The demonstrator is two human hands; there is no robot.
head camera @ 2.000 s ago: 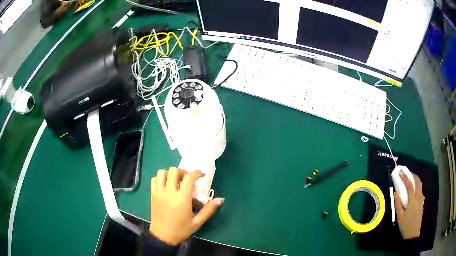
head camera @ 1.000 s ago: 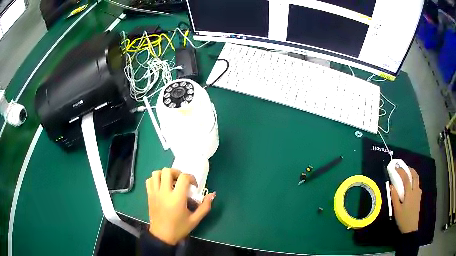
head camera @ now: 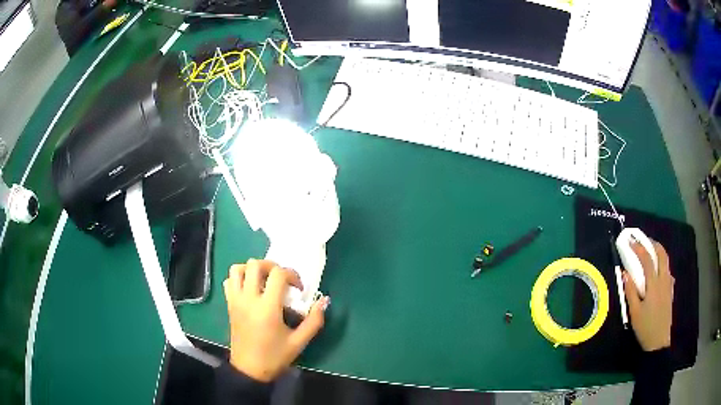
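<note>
The white security camera [head camera: 296,190] lies on the green mat left of centre, its head away from me and glaring bright white, so its lens face is washed out. Its thin white antenna [head camera: 239,192] runs along its left side. My left hand [head camera: 269,316] grips the camera's near end, with the thumb on its right side and the fingers over the top. My right hand [head camera: 650,297] is closed over the white mouse [head camera: 637,257] on the black mouse pad [head camera: 672,332].
A black label printer [head camera: 118,154] with a white strip [head camera: 154,273], a smartphone [head camera: 190,257] and tangled cables [head camera: 225,111] are at left. The keyboard [head camera: 466,119] lies below the monitor [head camera: 498,32]. A black pen-like tool [head camera: 510,251] and yellow tape roll [head camera: 569,302] are at right.
The camera's head, whose lens and LED ring showed before, now glares bright white. The whole view has shifted slightly. Both hands keep their places on the camera and the mouse.
</note>
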